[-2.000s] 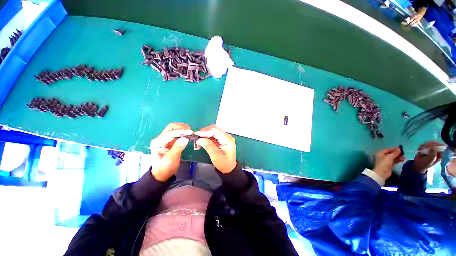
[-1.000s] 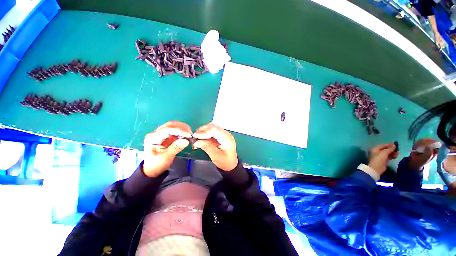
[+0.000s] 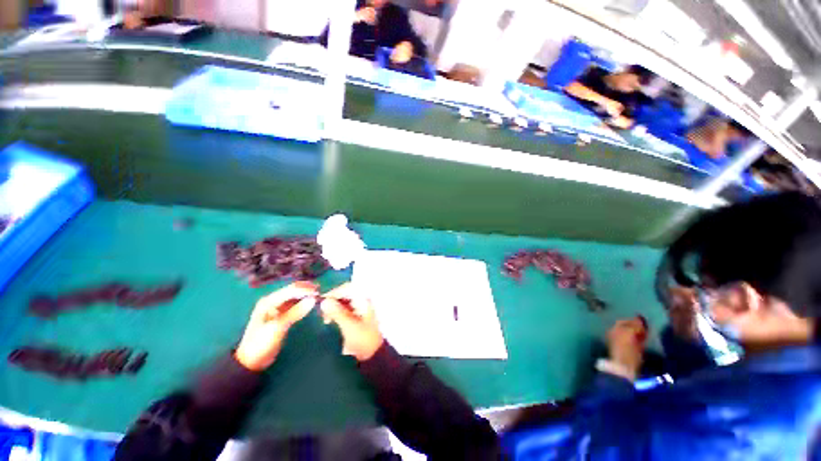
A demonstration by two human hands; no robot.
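My left hand (image 3: 273,326) and my right hand (image 3: 353,320) meet at the fingertips in front of me, over the green bench. They pinch a small dark part (image 3: 318,301) between them. The part is mostly hidden by the fingers and blurred. Just beyond my hands lies a jumbled pile of dark parts (image 3: 270,259), with a crumpled white cloth (image 3: 340,241) at its right end. To the right is a white sheet (image 3: 423,293) with a single dark piece (image 3: 455,313) on it. Two rows of dark pieces (image 3: 106,298) lie at the left.
A blue tote (image 3: 67,194) stands at the left end. A person in blue (image 3: 702,387) sits close at my right, hands near the bench edge. Another dark pile (image 3: 554,268) lies right of the sheet. Beyond the bench are a dark green band, a light-blue bin (image 3: 243,103) and more people.
The view has tilted up, so the far line, bin and people now show. My hands still hold the small part together. The piles, rows and sheet look unchanged.
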